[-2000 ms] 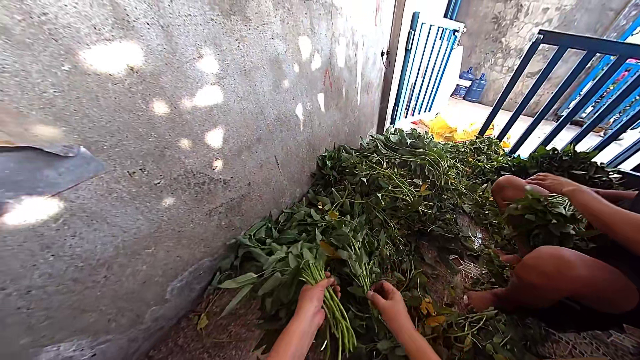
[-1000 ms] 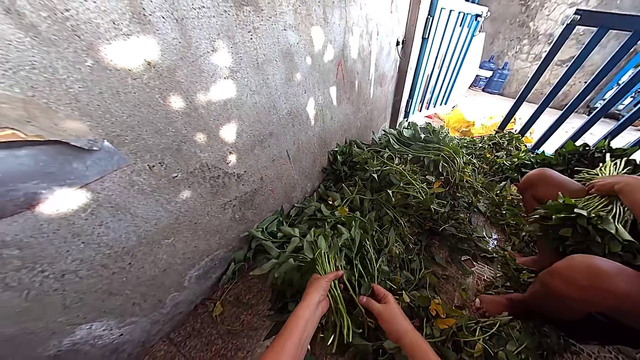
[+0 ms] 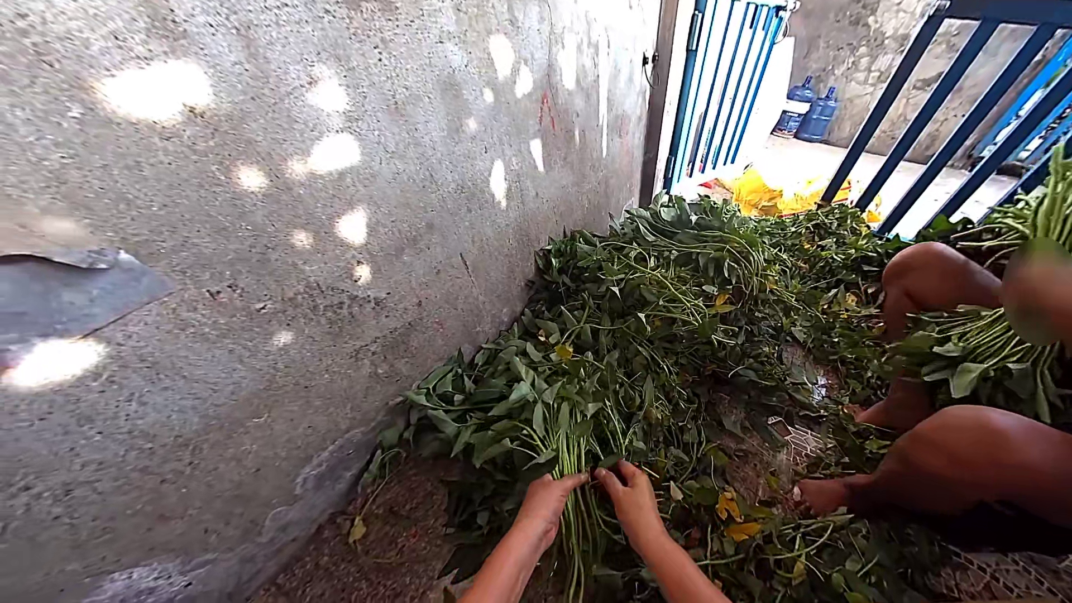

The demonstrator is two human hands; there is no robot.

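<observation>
In the lower middle of the head view, my left hand (image 3: 548,502) is closed around a bunch of leafy green stems (image 3: 574,519). The leaves fan out above the hand and the bare stems hang below it. My right hand (image 3: 626,498) is just to the right, thumb and fingertips pinched at the edge of the same bunch; whether it grips a stem is hard to tell. Beyond both hands a large heap of leafy greens (image 3: 620,310) lies along the wall, with a few yellow leaves (image 3: 741,529) among it.
A rough concrete wall (image 3: 251,335) borders the left. At the right a person (image 3: 971,452) sits with knees bent and bundled greens (image 3: 988,347) at the lap. Blue metal gates (image 3: 729,84), yellow plastic (image 3: 754,193) and blue water jugs (image 3: 816,115) stand or lie at the back.
My hands have come closer together at the bunch. The other person's bundle, held with its stems upward, came into sight at the right.
</observation>
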